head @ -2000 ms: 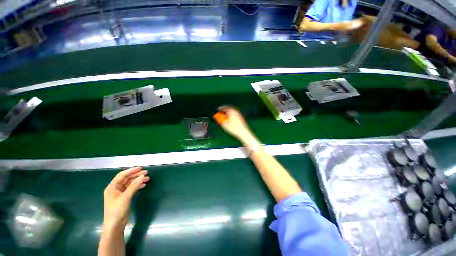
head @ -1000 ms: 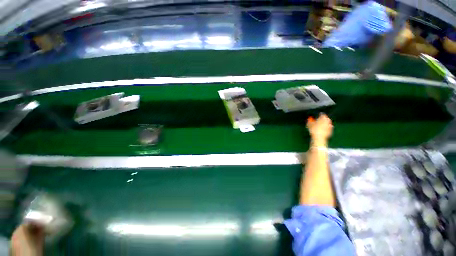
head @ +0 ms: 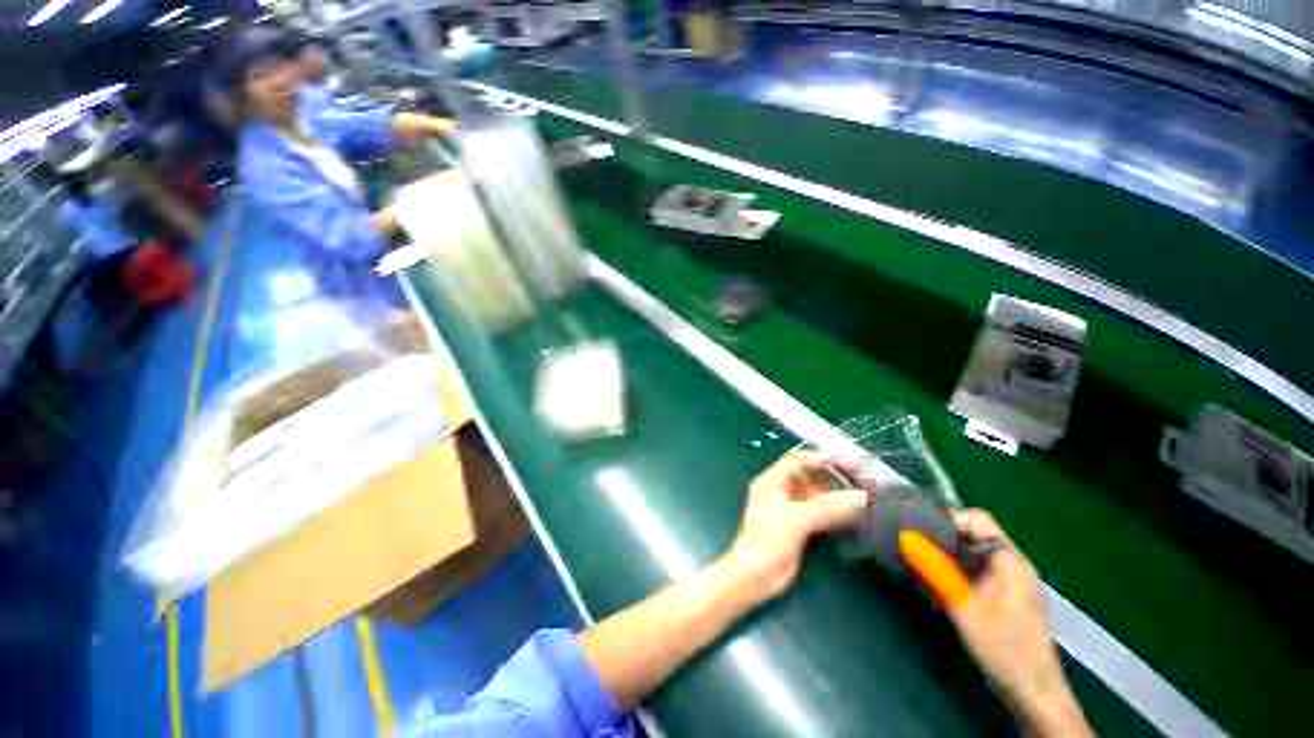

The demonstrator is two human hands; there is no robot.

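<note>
My left hand (head: 790,522) holds a clear blister shell (head: 908,450) by its left side, above the near green surface. My right hand (head: 999,584) is at the shell's right side, with an orange-handled tool (head: 937,568) in its grip. A dark round device (head: 905,522) is between both hands at the shell; its exact seating in the shell is unclear. A small stack of blister shells (head: 581,391) lies on the near surface to the left of my hands.
Tall blister stacks (head: 522,202) stand farther left, beside a person in blue. An open carton (head: 339,555) with plastic-wrapped contents is at lower left. Retail packs (head: 1023,369) and another device in a shell (head: 739,300) lie on the green belt beyond the metal rail (head: 721,363).
The view has swung left. My hands, apart before, are now together on a blister shell and a dark device. The parts tray has left the view.
</note>
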